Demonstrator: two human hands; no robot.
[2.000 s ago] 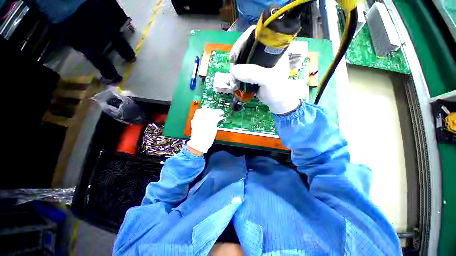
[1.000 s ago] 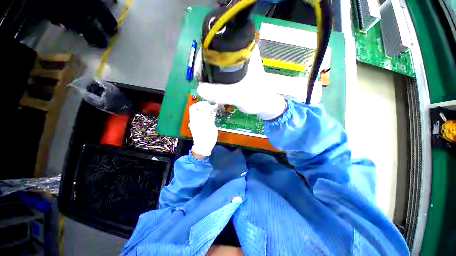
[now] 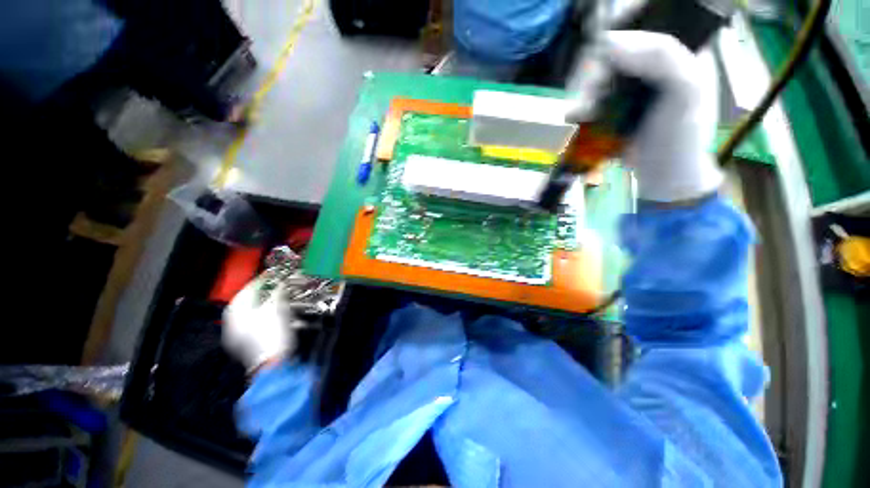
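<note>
The green circuit board [image 3: 458,236] lies on an orange-brown fixture [image 3: 448,279] on the green bench top. It carries a long low heatsink [image 3: 477,179] and a taller one [image 3: 523,122] with a yellow strip. My right hand [image 3: 668,114], gloved and blurred, grips the electric screwdriver [image 3: 625,105] above the board's right side, its tip pointing down-left near the low heatsink's right end. My left hand [image 3: 258,324], gloved and blurred, is over the bins beside the shiny screws [image 3: 305,291]. Its fingers are too blurred to tell what they hold.
A blue marker pen [image 3: 368,152] lies at the bench's left edge. The black parts bin [image 3: 186,372] and red material [image 3: 236,274] are at lower left, with a crumpled plastic bag [image 3: 224,217]. The screwdriver cable [image 3: 777,95] hangs at right. A person in blue [image 3: 506,24] is beyond the bench.
My right hand has lifted the screwdriver off the board's left side and moved it right. My left hand has left the board and moved down-left to the bins. Both heatsinks are now uncovered.
</note>
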